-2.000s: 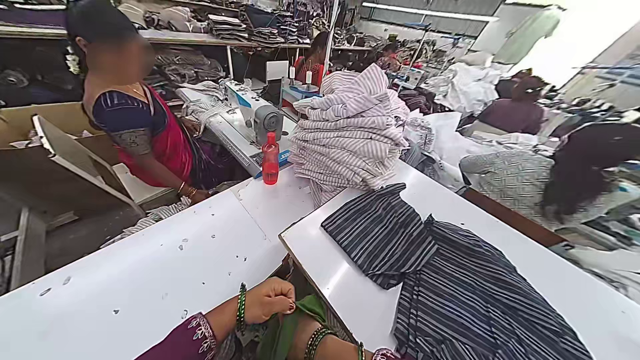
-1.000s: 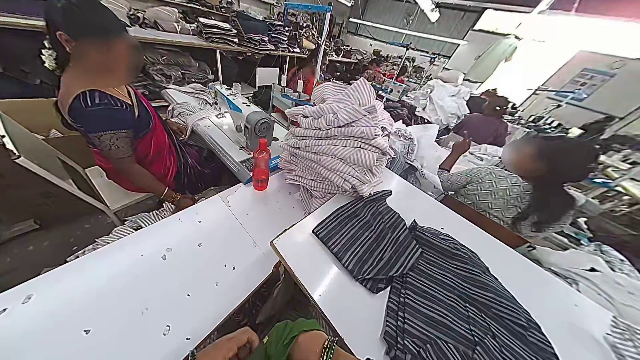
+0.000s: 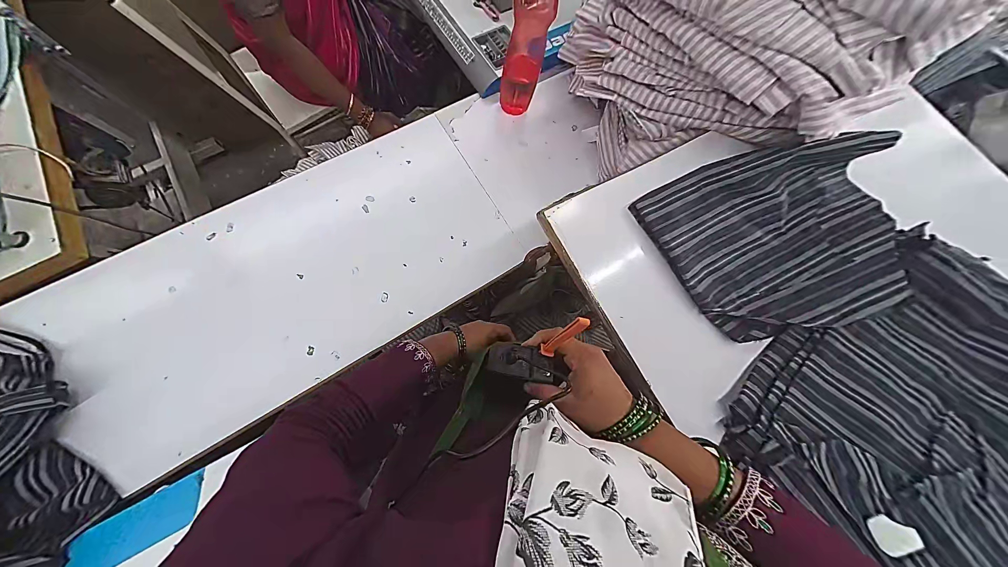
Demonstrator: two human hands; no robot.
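Observation:
Low in front of my body, my right hand [image 3: 591,382] grips a small black device [image 3: 521,362] with a dark cable running from it. An orange-handled tool [image 3: 565,336], its kind unclear, sticks up between the fingers of that hand. My left hand [image 3: 482,337] is just left of the device, beside a green strap [image 3: 466,398]; its fingers are partly hidden and its grip is unclear. A dark striped garment [image 3: 787,236] lies spread on the white table [image 3: 654,291] at the right.
A red bottle [image 3: 524,75] stands beside a pile of light striped fabric [image 3: 709,71]. Another white table [image 3: 260,276] spans the left, with a person's hand [image 3: 382,124] past its far edge. More dark striped cloth [image 3: 31,441] lies at left. A gap separates the tables.
The view has tilted down to my lap. The black device and orange-handled tool now show at my hands; neither could be made out in the earlier frames.

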